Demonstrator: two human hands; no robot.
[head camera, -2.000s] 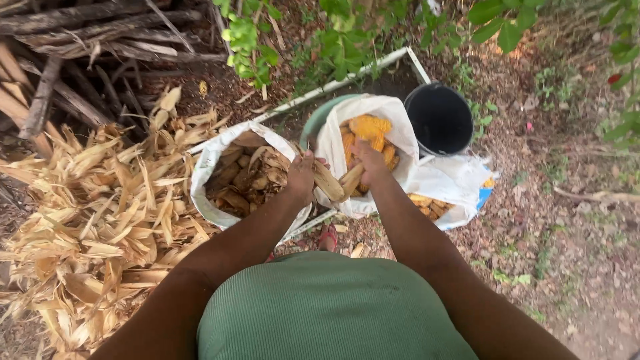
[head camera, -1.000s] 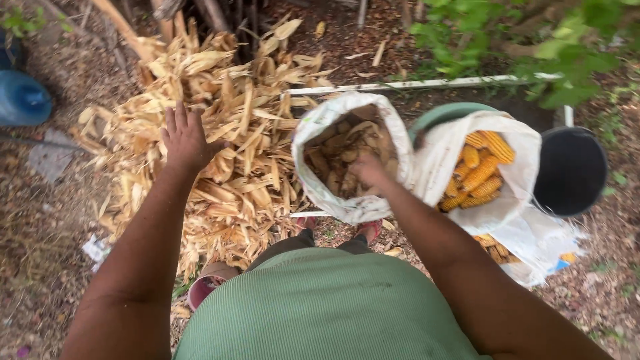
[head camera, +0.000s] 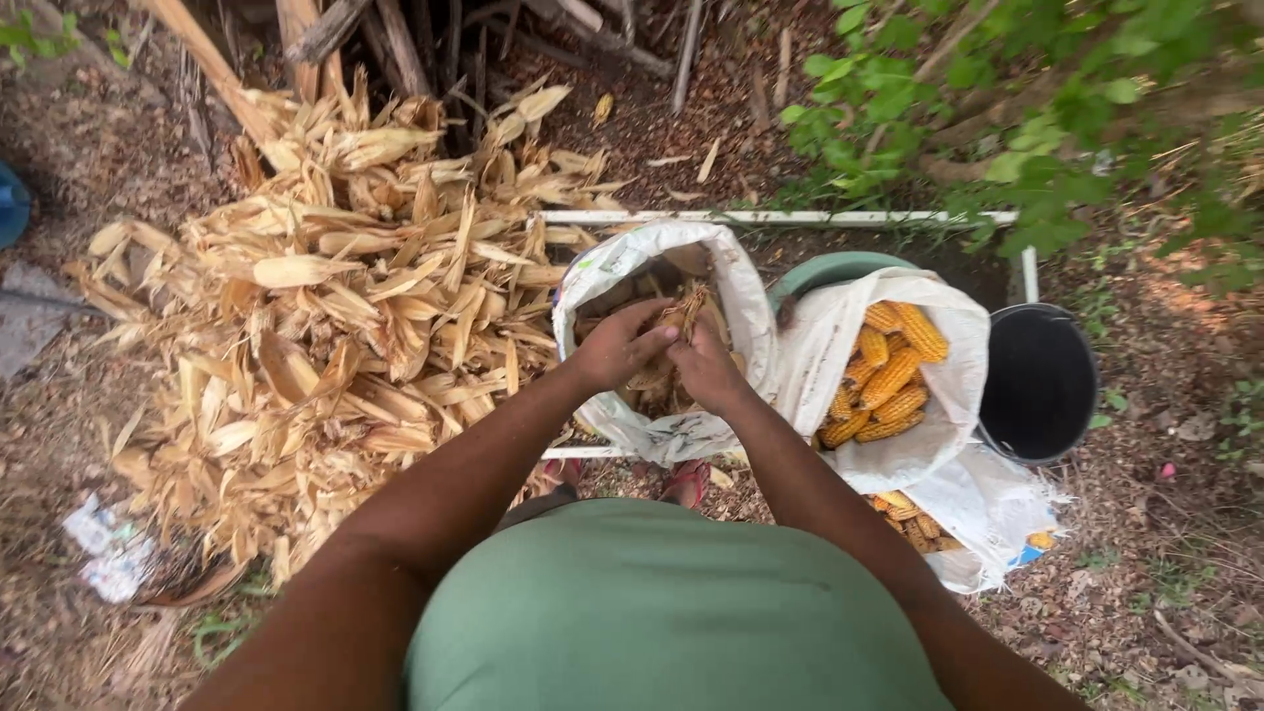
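My left hand (head camera: 624, 348) and my right hand (head camera: 707, 367) meet over the open white sack (head camera: 748, 296) at the centre. Between them they grip a dry, husk-covered corn ear (head camera: 688, 308), its ragged end pointing up and away from me; the fingers hide much of it. More ears in dull husks fill the sack below. Just right of it, a second white sack (head camera: 953, 434) holds husked yellow corn cobs (head camera: 891, 377). A third white sack (head camera: 973, 509), partly hidden behind the second, has more cobs in its mouth.
A large heap of dry corn husks (head camera: 296, 346) lies at the left. Beyond it are stacked sticks (head camera: 400, 49). A white bar frame (head camera: 770, 217) runs behind the sacks. A green tub rim (head camera: 839, 269) and a black bucket (head camera: 1039, 383) stand at the right, under leafy branches (head camera: 1047, 128).
My left hand has come from over the husk heap to the central sack. My right hand, earlier reaching into that sack, is now raised beside the left with an ear between them.
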